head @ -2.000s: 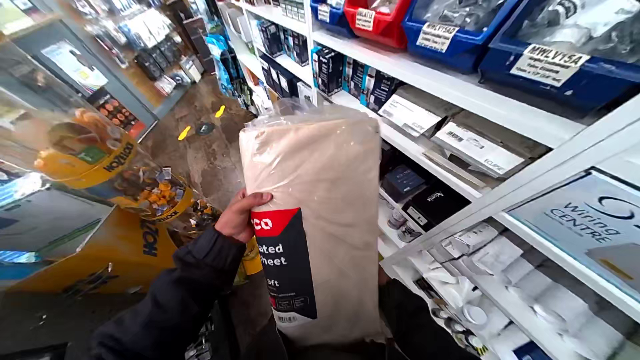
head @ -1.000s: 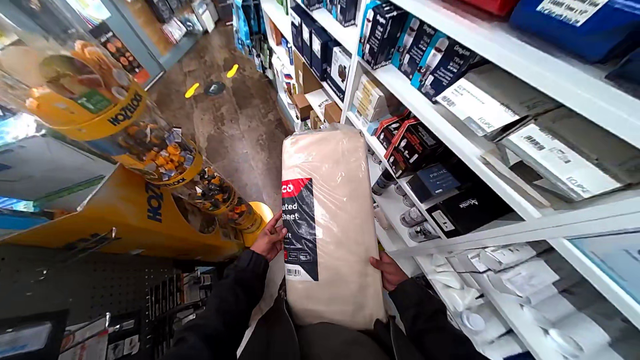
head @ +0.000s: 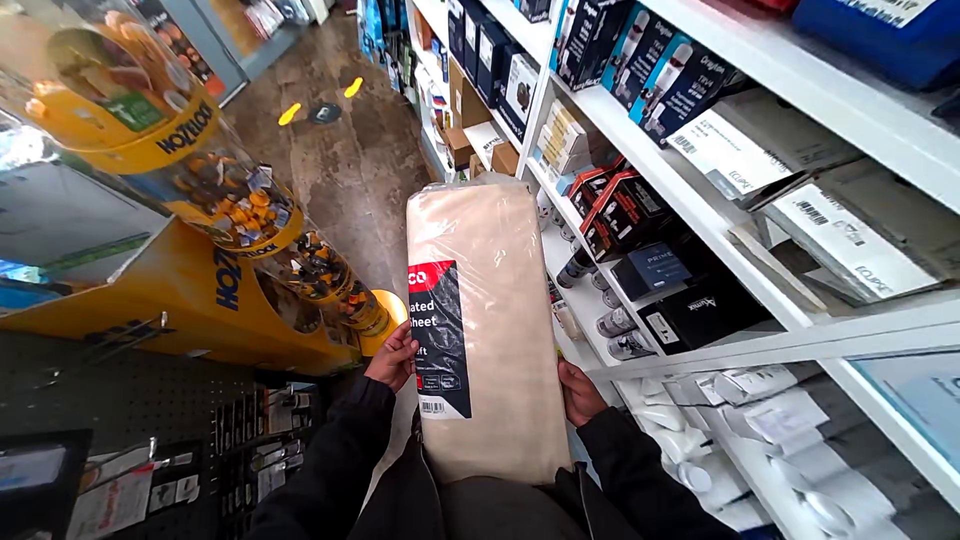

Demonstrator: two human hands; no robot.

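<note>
A folded beige dust sheet in clear plastic wrap (head: 502, 315) stands upright in front of my body, with a red and black printed label (head: 441, 345) on its left part. My left hand (head: 393, 357) grips its left edge beside the label, fingers at the front. On the opposite edge, lower down, my right hand (head: 579, 391) holds the package, its fingers partly hidden behind it. The bottom of the package is close against my dark clothing.
White shelving (head: 720, 225) with boxed goods runs along the right. To the left stand a yellow Hozelock display (head: 172, 292) with clear tubes of fittings and a dark pegboard (head: 97, 390) with hooks. Brown flooring (head: 330, 165) with yellow footprint markings lies ahead.
Two seconds ago only my left hand showed, on the package front by the label; my right hand has since come into view at the right edge. The view has shifted over the shelves.
</note>
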